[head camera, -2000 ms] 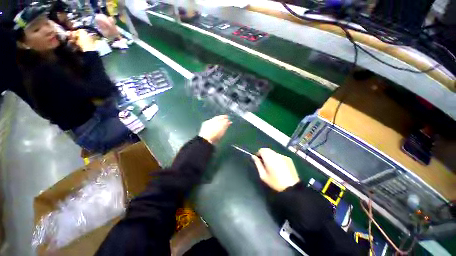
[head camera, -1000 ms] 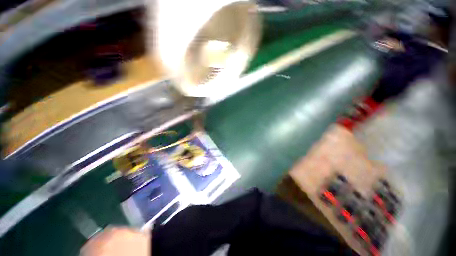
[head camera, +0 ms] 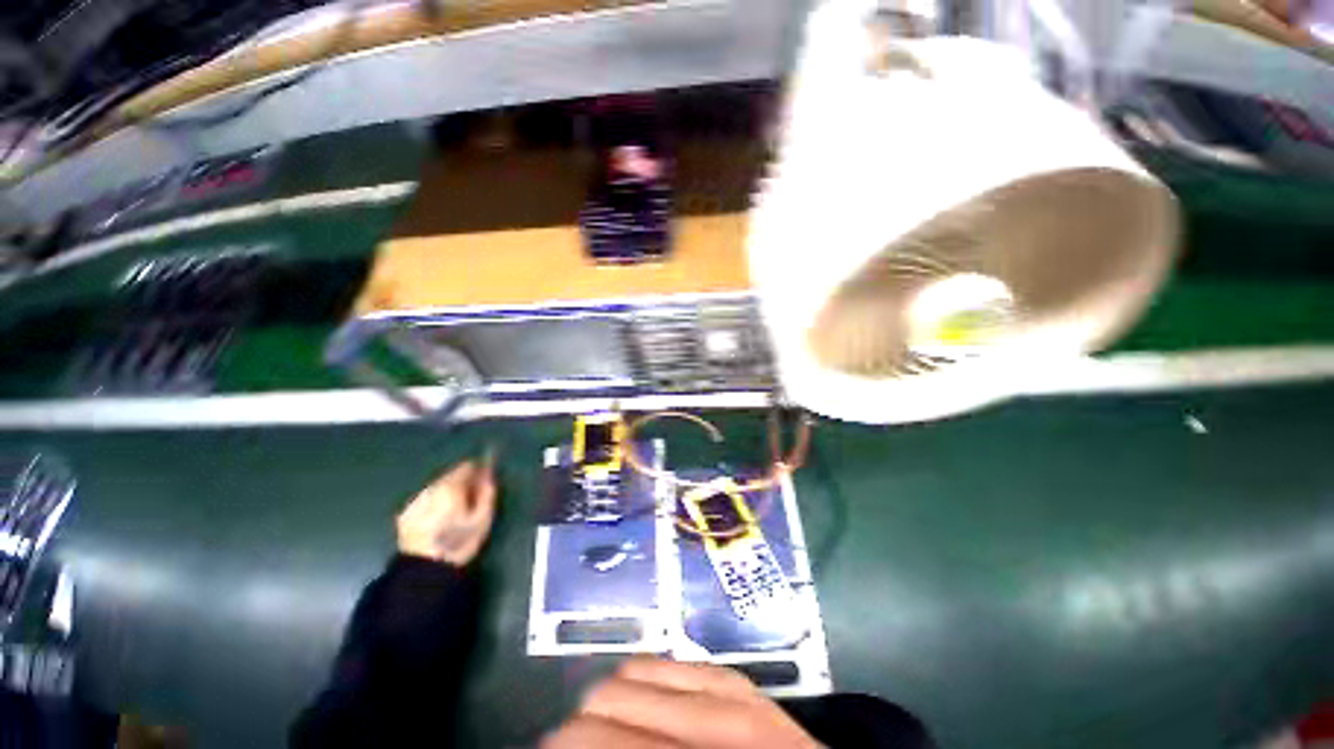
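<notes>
Two blue-white test fixture plates lie side by side on the dark-green bench. A keypad phone (head camera: 596, 468) with a yellow-bordered screen stands upright in view on the left plate (head camera: 603, 574). Another keypad phone (head camera: 740, 547), also yellow-bordered, lies tilted on the right plate (head camera: 705, 612). My left hand (head camera: 448, 512) is over the bench left of the plates, blurred, fingers pointing forward; whether it holds anything is unclear. My right hand (head camera: 676, 711) is at the bottom edge, just in front of the plates, partly cut off; its fingertips and any held item cannot be made out.
Orange cables (head camera: 676, 476) loop over the plates. The tester (head camera: 571, 351) stands behind, under a wooden board (head camera: 483, 268) carrying a smartphone (head camera: 629, 220). A large white fan (head camera: 907, 220) rises at right. A blurred tray (head camera: 183, 315) is on the conveyor; another (head camera: 29, 542) is at far left.
The view has swung from the bench's left side, past the right side, back to the plates. The thin stick earlier in my right hand cannot be made out now. The seated person is out of view.
</notes>
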